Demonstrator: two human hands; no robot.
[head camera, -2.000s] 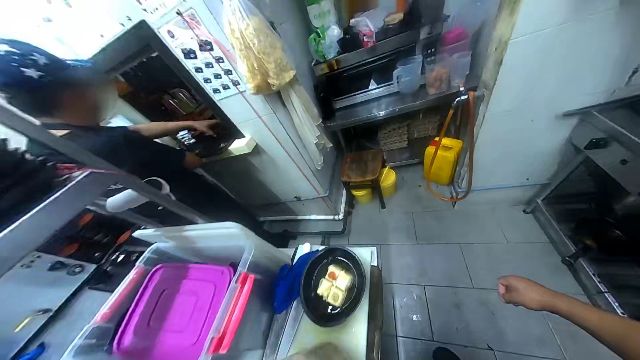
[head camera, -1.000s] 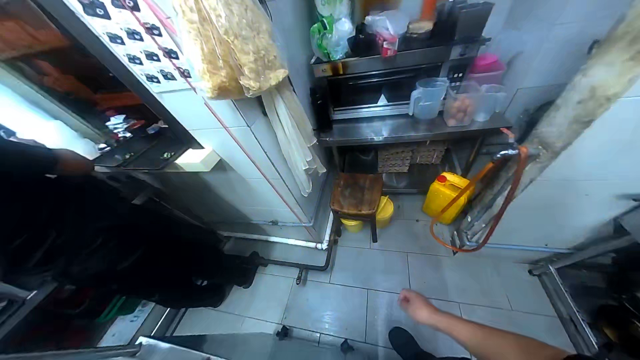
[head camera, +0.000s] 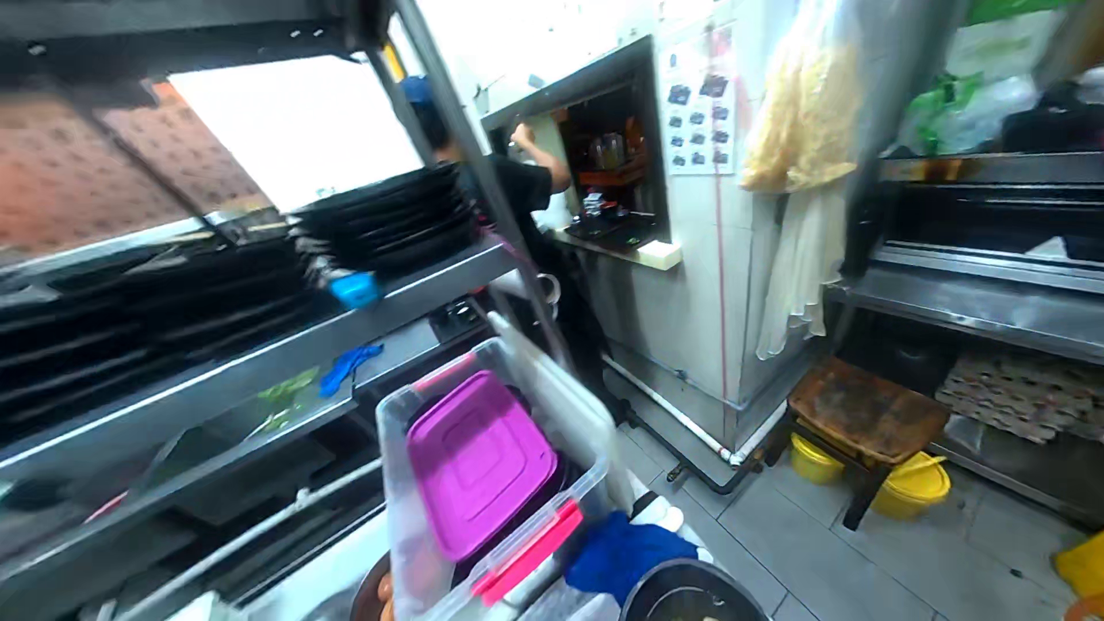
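Neither of my hands shows in the head view, so what they hold or touch is hidden. Low in the middle stands a clear plastic bin (head camera: 398, 483) with pink latches, holding a container with a purple lid (head camera: 479, 461). Right beside it lies a crumpled blue cloth (head camera: 628, 556). A round black dish (head camera: 690, 595) is cut off by the bottom edge; its contents are mostly out of view.
A metal rack (head camera: 345, 332) with stacked black plates (head camera: 392, 220) fills the left. Past it, a person (head camera: 526, 194) reaches into a wall hatch. A wooden stool (head camera: 867, 405), yellow buckets (head camera: 914, 487) and a steel counter (head camera: 975, 302) are at the right.
The view has swung far to the left. My right hand, at the lower right in both earlier frames, is out of view. The person at the hatch now has an arm raised.
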